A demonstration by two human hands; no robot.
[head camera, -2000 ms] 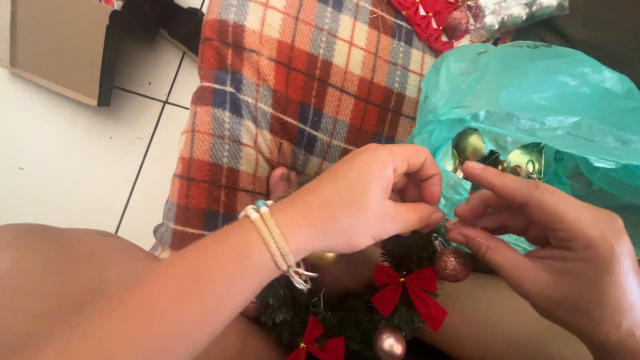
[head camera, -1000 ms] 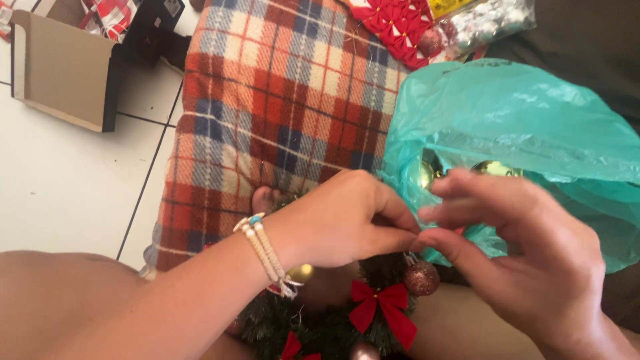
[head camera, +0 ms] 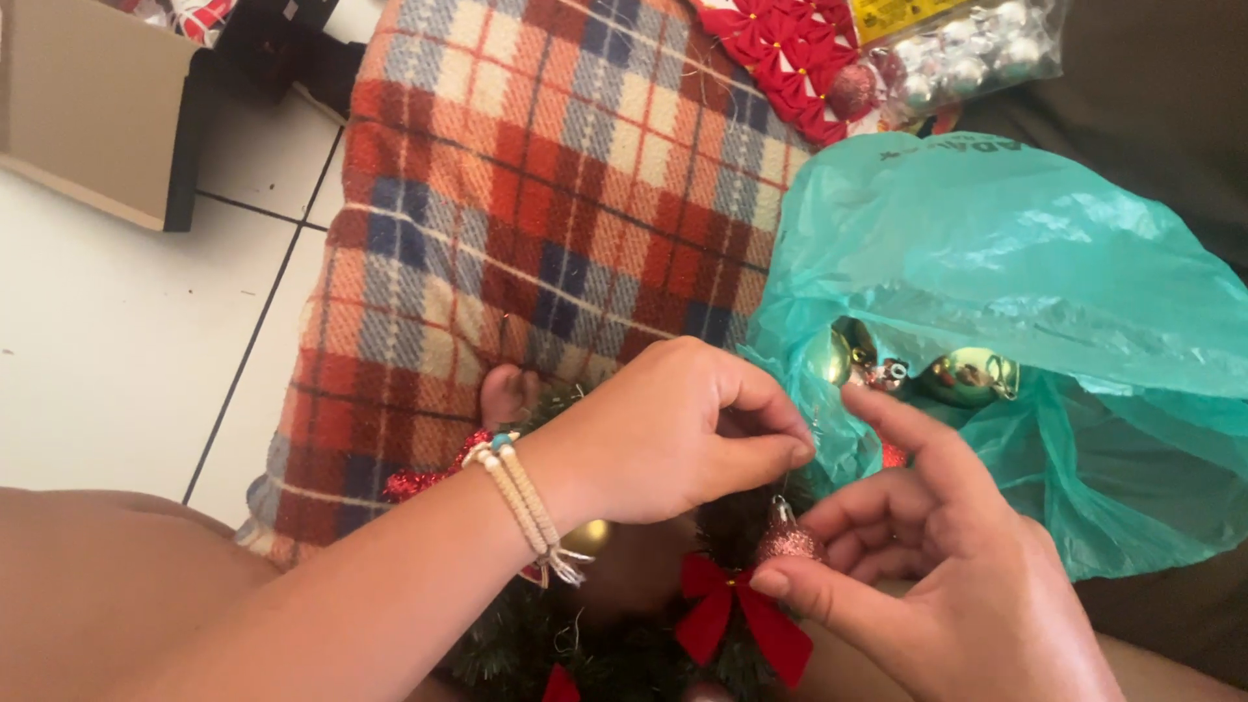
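Observation:
My left hand [head camera: 682, 439], with beaded bracelets on the wrist, pinches thumb and forefinger together over a thin thread. Below the pinch hangs a pink glitter bauble [head camera: 788, 538] with a silvery cap. The thumb and curled fingers of my right hand [head camera: 926, 546] close around this bauble, its forefinger stretched out. Under both hands lies green artificial Christmas garland [head camera: 624, 663], partly hidden by my left arm. A red bow [head camera: 736, 609] sits on it just below the bauble. A gold bauble [head camera: 588, 538] shows beside my left wrist.
A teal plastic bag [head camera: 975, 224] at the right holds gold-green baubles [head camera: 970, 375]. Behind it lie red bows [head camera: 780, 54] and a clear pack of silver baubles [head camera: 960, 68]. A plaid cushion [head camera: 546, 195] fills the middle. An open cardboard box [head camera: 97, 107] stands on the tiled floor, upper left.
My right hand has moved down onto the pink glitter bauble; a second ago its fingertips were near my left fingertips. My left hand stays pinched.

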